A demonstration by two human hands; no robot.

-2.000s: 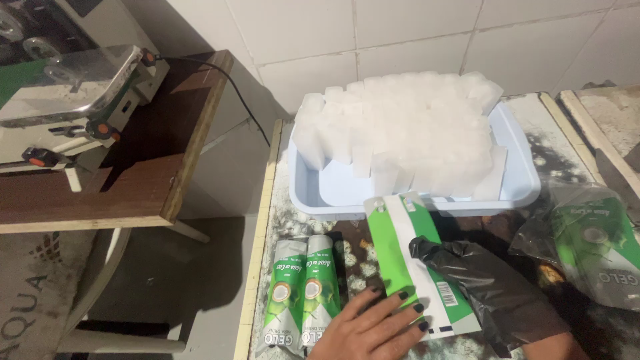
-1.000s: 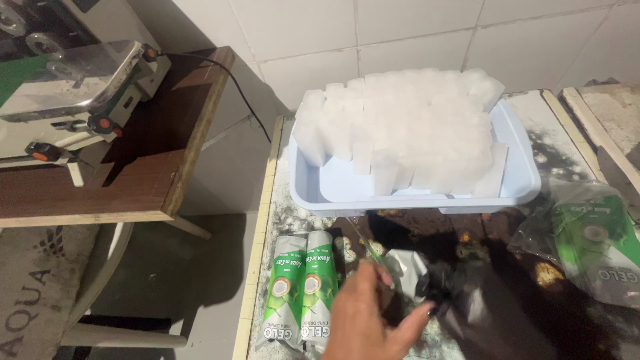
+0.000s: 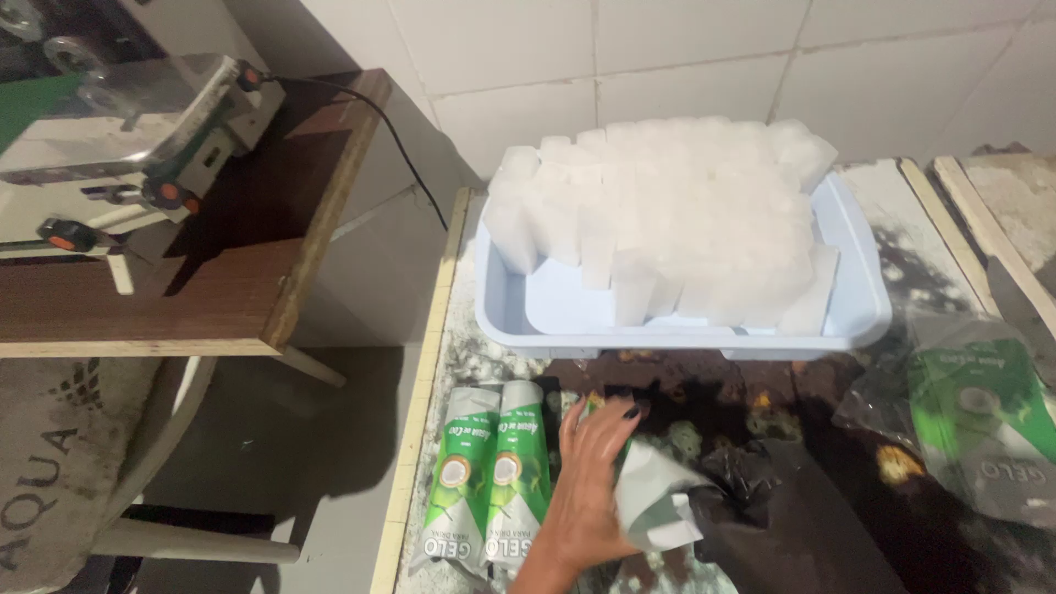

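Observation:
My left hand (image 3: 590,487), bare with dark nails, is at a green and white plastic ice pouch (image 3: 656,495), its fingers curled around the far side. My right hand (image 3: 738,487), in a black glove, touches the pouch's right edge; its fingers are blurred against the dark tabletop. Just left of my left hand lie two filled green and white pouches (image 3: 516,470) side by side, printed with a coconut. Beyond the hands stands a light blue plastic tub (image 3: 594,340) heaped with white ice pieces (image 3: 693,206).
At the right lies a stack of flat printed pouches (image 3: 978,412) in clear plastic. A metal-topped scale (image 3: 107,140) with a black cable (image 3: 404,148) sits on a brown wooden table (image 3: 206,289) at the left. A tiled wall (image 3: 685,49) runs behind the tub.
The pouch lay flat and face up two seconds ago; now it is turned and bunched between my hands. My left hand has moved up to its far left side. The tub has stayed put.

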